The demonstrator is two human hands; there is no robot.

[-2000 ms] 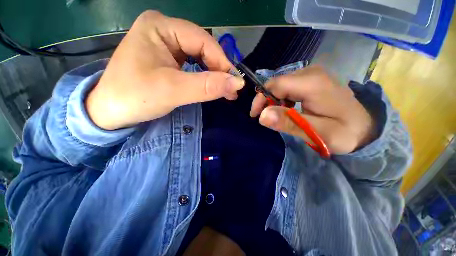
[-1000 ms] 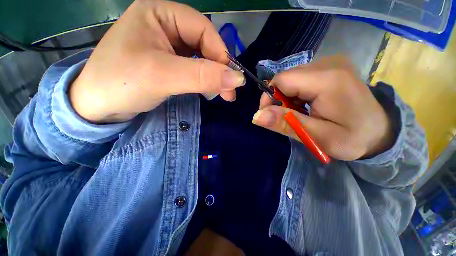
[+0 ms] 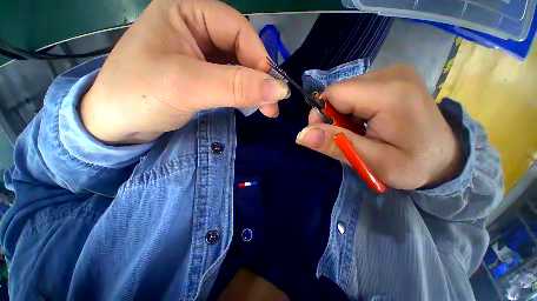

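Observation:
My left hand [image 3: 194, 79] pinches a grey ribbon cable [image 3: 249, 110] between thumb and forefinger; most of it is hidden by the fingers. Its striped wire end shows just past the thumb tip. My right hand [image 3: 383, 126] holds scissors [image 3: 357, 161] with orange-red loop handles. The dark narrow blades point up and left and lie at the wire end, beside my left fingertips. Whether the blades are fully closed is too small to tell. Both hands are above the lap.
A green bench [image 3: 70, 20] runs along the top, with black cables [image 3: 53, 55] at its left edge. A clear plastic box [image 3: 471, 14] sits over a blue tray [image 3: 500, 46] at top right. Yellow floor [image 3: 483, 88] shows at right, with a rack holding blue items at lower right.
Since two seconds ago both hands look closer and larger, and the scissor blades lie more along the wire end. The box has shifted up in view. Over the last second little has moved.

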